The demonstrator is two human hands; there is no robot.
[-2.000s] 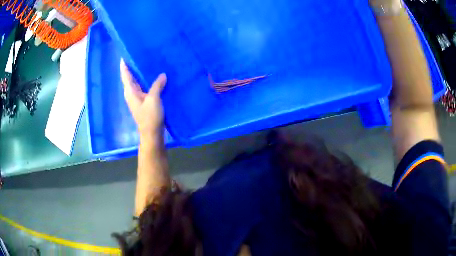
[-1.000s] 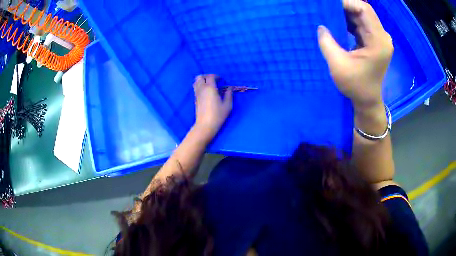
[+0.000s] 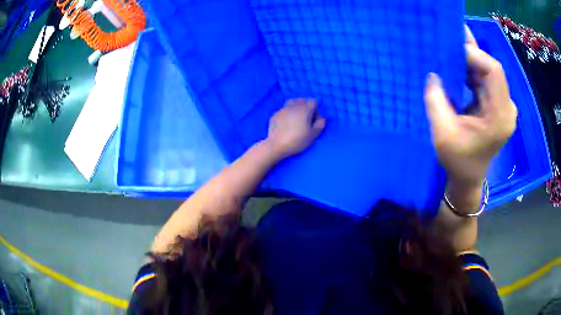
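Observation:
A large blue tote [image 3: 363,166] is tilted in front of me, its open inside with a grid-patterned wall facing me. My right hand [image 3: 470,117] holds its right rim, thumb on the inside and fingers around the edge. My left hand [image 3: 296,127] is inside the tote at its lower corner, fingers curled. Whether it holds anything is hidden. No red wires show inside the tote. Behind the held tote, one blue tote [image 3: 169,117] shows at the left and another [image 3: 523,123] at the right.
A white sheet [image 3: 98,117] lies on the green bench [image 3: 37,154] at the left. An orange coiled hose [image 3: 111,31] is at the upper left. Dark and red wire harnesses [image 3: 46,98] lie at the left, more [image 3: 529,40] at the upper right. Grey floor with yellow lines is below.
The held tote has tilted up and turned. My left hand has moved from its left rim into it, to where thin red wires lay. The wires no longer show. My right hand has moved down its right rim.

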